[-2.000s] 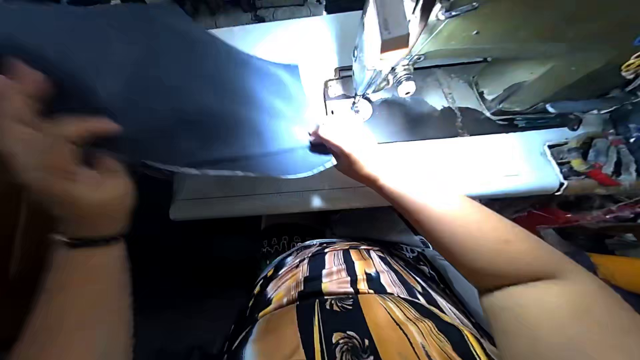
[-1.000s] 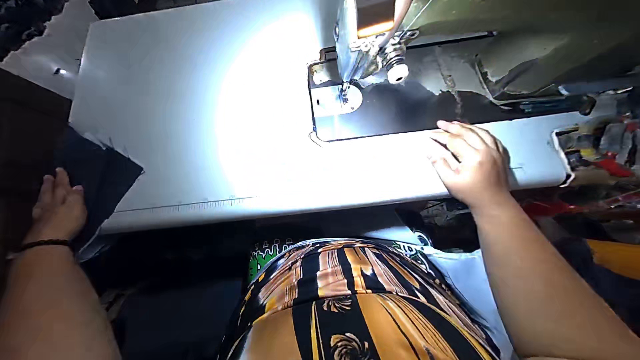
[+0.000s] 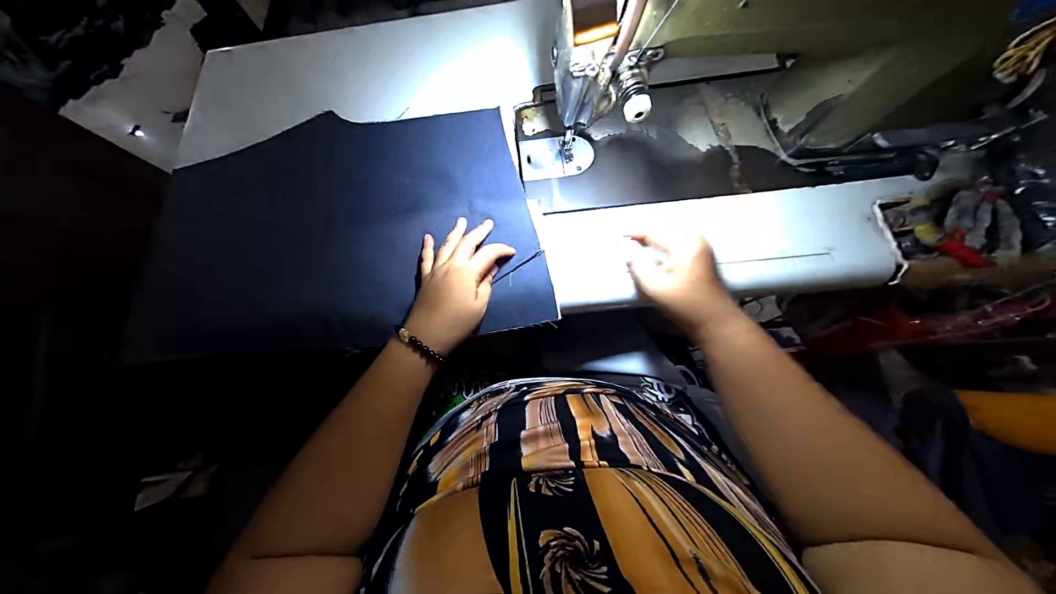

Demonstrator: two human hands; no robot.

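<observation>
A dark navy fabric panel lies spread over the left part of the white sewing table, its right edge just left of the needle plate. My left hand rests on it, palm down with fingers spread, near a short slit or seam line at the panel's lower right. Over the bare white table to the right, my right hand is blurred, with its fingers partly bent; nothing shows in it. The sewing machine's presser foot stands above the needle plate, beyond both hands.
The green machine arm extends across the upper right. A cutout at the table's right end holds fabric scraps and thread. The table's front edge runs close to my patterned clothing. Yellowish cords hang at the far right.
A second ago dark fabric showed only at the table's left end under my left hand; now a panel lies across the left part, with that hand on it. My right hand has moved left.
</observation>
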